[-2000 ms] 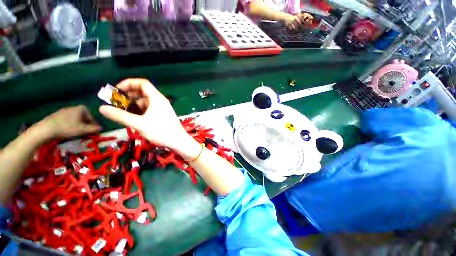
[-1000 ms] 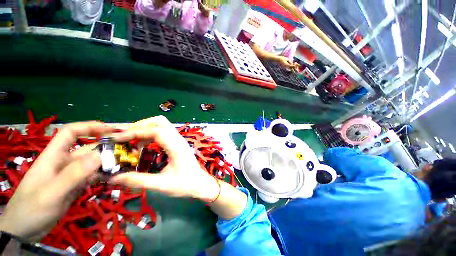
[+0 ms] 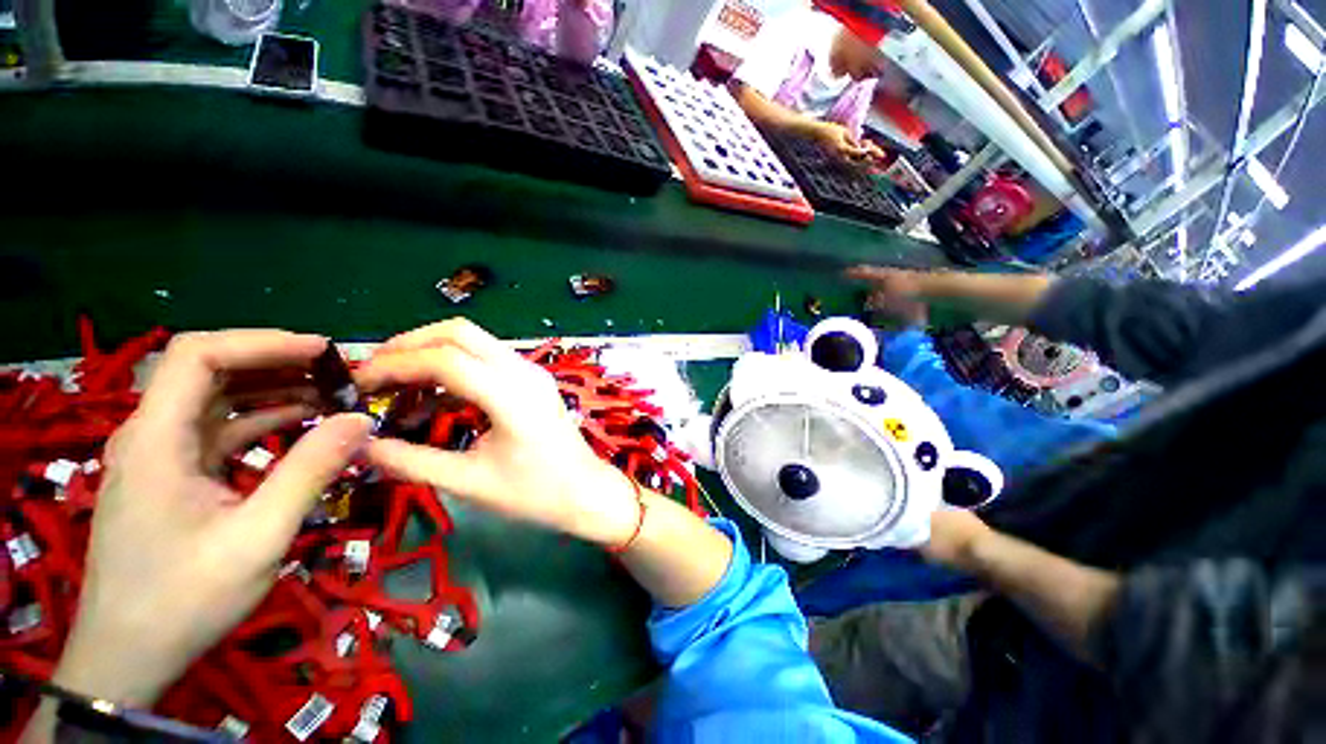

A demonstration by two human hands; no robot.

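My left hand [image 3: 218, 487] and my right hand [image 3: 502, 436] meet over the red clamps, fingertips close together. Between them is a small open device [image 3: 338, 381], with a dark flat part tilted up at my left fingers and a yellow patch near my right fingers. Fingers hide much of it. A large heap of red clamps [image 3: 313, 640] with small white labels lies below and left of my hands. A smaller pile of red clamps [image 3: 618, 422] lies right of my right hand.
A white bear-faced fan [image 3: 814, 465] stands right of the clamps. Small units [image 3: 465, 282] lie on the green belt [image 3: 291, 240]. Black tray [image 3: 509, 109], white tray [image 3: 713, 131] and a phone [image 3: 284, 66] are across. A person's arms [image 3: 1047, 574] reach in at right, one hand at the fan.
My hands came together, then the dark part tilted up between them. A dark-sleeved person has come in from the right, one arm over the belt and one hand at the fan.
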